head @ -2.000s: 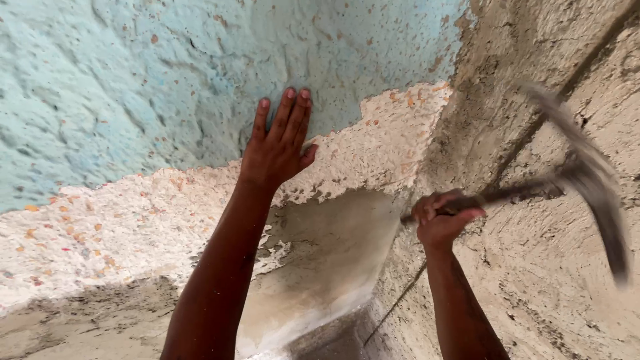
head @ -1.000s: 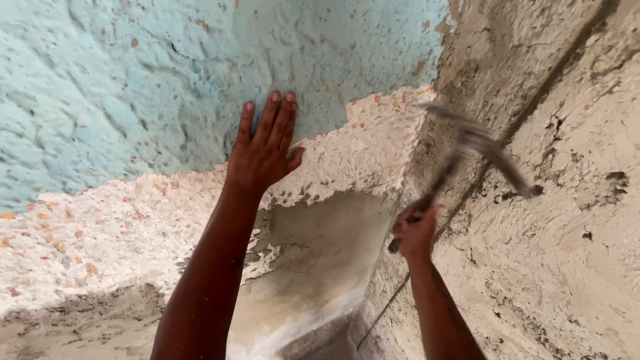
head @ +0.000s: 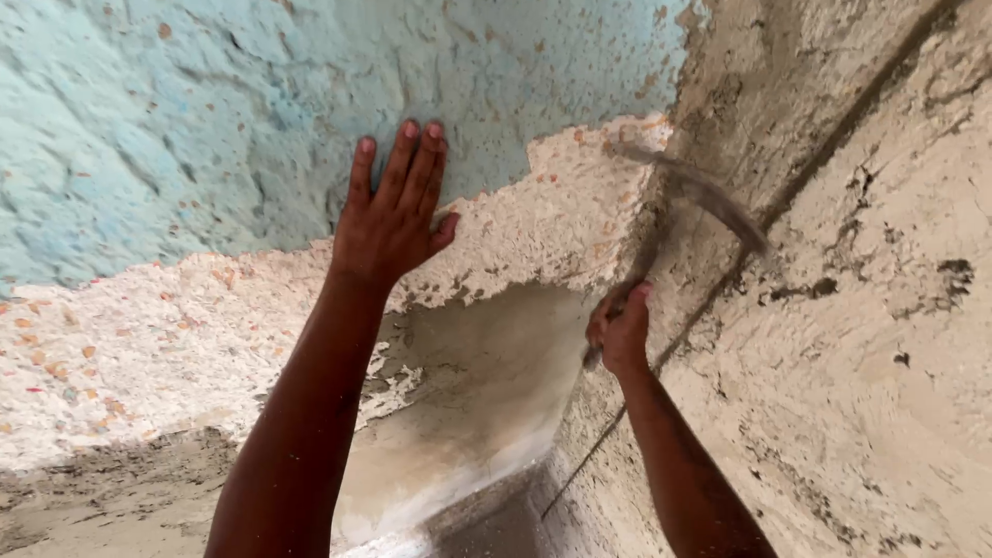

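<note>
My left hand lies flat, fingers apart, on the light blue painted plaster, near its ragged lower edge. In my right hand is the handle of a pick-like hammer, its long curved head blurred by motion. One end of that head is at the right end of the chipped white plaster band, near the corner; I cannot tell whether it touches. The band, speckled with orange and red bits, runs below the blue paint and passes behind my left wrist.
A rough beige wall rises at the right, with a long dark groove running diagonally across it. Smooth grey-brown plaster lies between my arms, beyond the white band. Bare rough cement shows at the lower left.
The hammer's head, which was far out to the right two seconds ago, has swung left to the corner by the white band. My left hand has stayed flat on the blue plaster.
</note>
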